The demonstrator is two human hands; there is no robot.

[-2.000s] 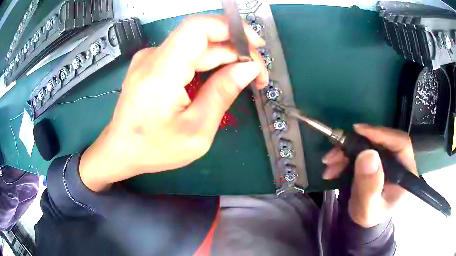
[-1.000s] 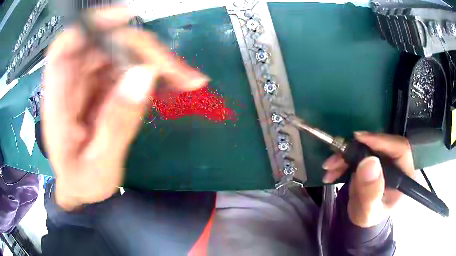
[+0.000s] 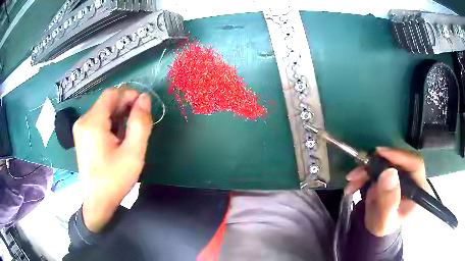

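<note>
My right hand (image 3: 390,188) holds the black handle of the soldering iron (image 3: 403,183). Its thin tip is at the grey strip (image 3: 298,97), between two round silvery contacts in the strip's lower half. My left hand (image 3: 113,148) is at the left with thumb and fingers pinched around the thin curling solder wire (image 3: 162,113), which loops out to the right of the fingertips. The part of the wire inside the fingers is hidden. No tweezers show in my left hand. A heap of fine red pieces (image 3: 209,84) lies between my left hand and the strip.
Stacked grey strips (image 3: 114,56) lie at upper left, more (image 3: 415,35) at upper right. A black round-ended tray (image 3: 418,120) with silvery specks stands at right. A black rounded block (image 3: 65,127) and a white diamond-shaped tag (image 3: 46,122) lie far left.
My left hand has left the strip and moved left and down; the tweezers seen earlier no longer show, and it now pinches the wire. The red heap is uncovered. The iron stays at the strip.
</note>
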